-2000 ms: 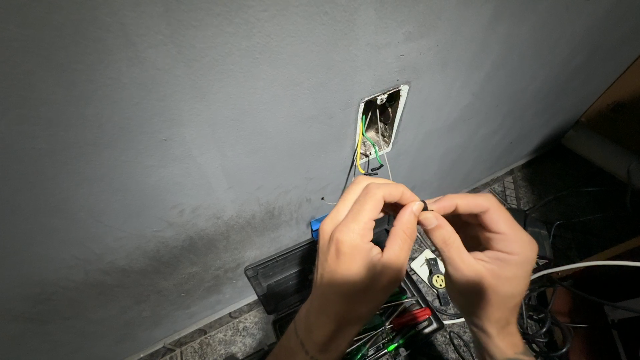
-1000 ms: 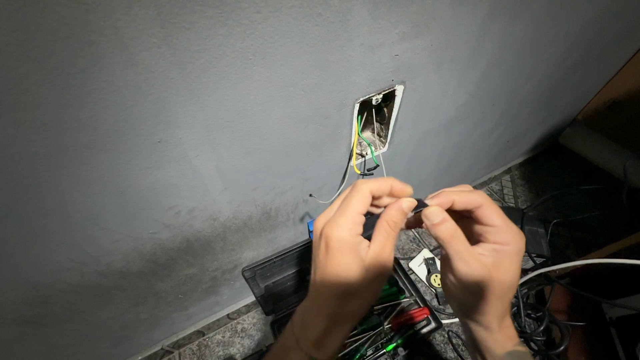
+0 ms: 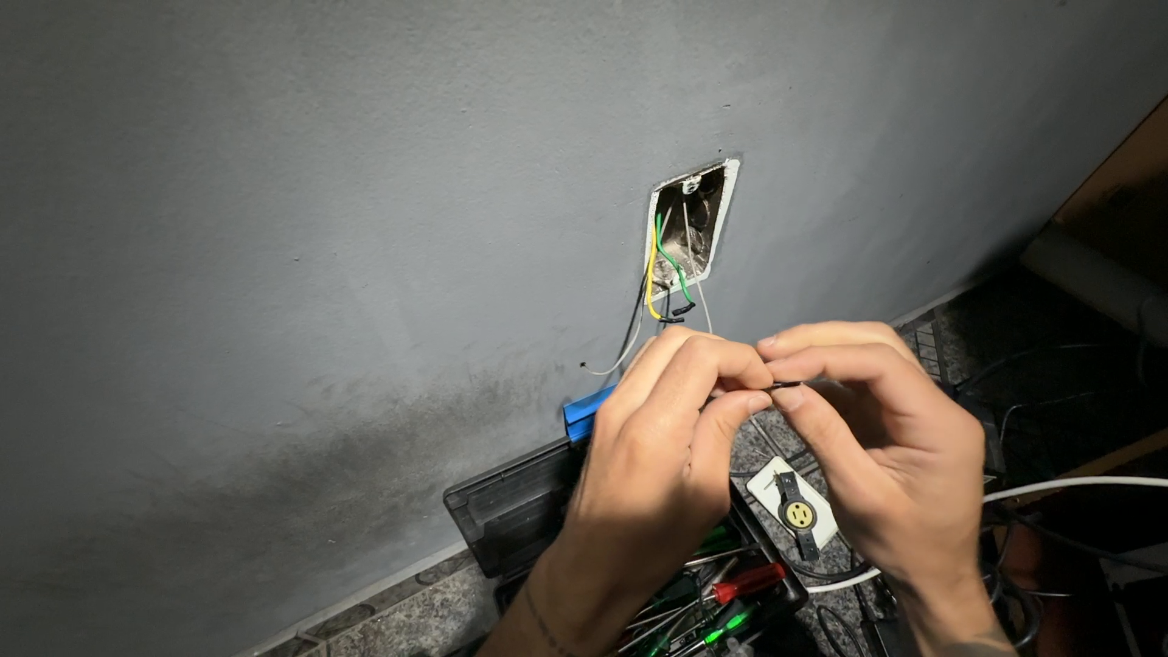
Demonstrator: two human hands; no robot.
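Observation:
My left hand (image 3: pixel 666 429) and my right hand (image 3: pixel 876 438) meet fingertip to fingertip, pinching a small thin black piece (image 3: pixel 783 386) between them; what it is cannot be told. Behind and above them, a wall electrical box (image 3: pixel 693 228) stands uncovered in the grey wall. From it hang a yellow wire (image 3: pixel 651 274) and a green wire (image 3: pixel 675 265), both with black-wrapped ends, and a thin whitish wire (image 3: pixel 630 347) with a dark tip reaching left. Another pale wire (image 3: pixel 703 301) runs down behind my fingers.
Below my hands lies a black toolbox (image 3: pixel 511 520) with a red-handled screwdriver (image 3: pixel 748 582) and green-handled tools (image 3: pixel 727 627). A blue object (image 3: pixel 587 413) sits by the wall. A socket outlet (image 3: pixel 798 515) rests on a white plate (image 3: pixel 766 474). Cables, including a white one (image 3: pixel 1077 484), lie right.
The fingertips of both hands have shifted around the black piece, which shows as a thin strip now. The whitish wire's dark tip shows left of my hands, as it did a second ago.

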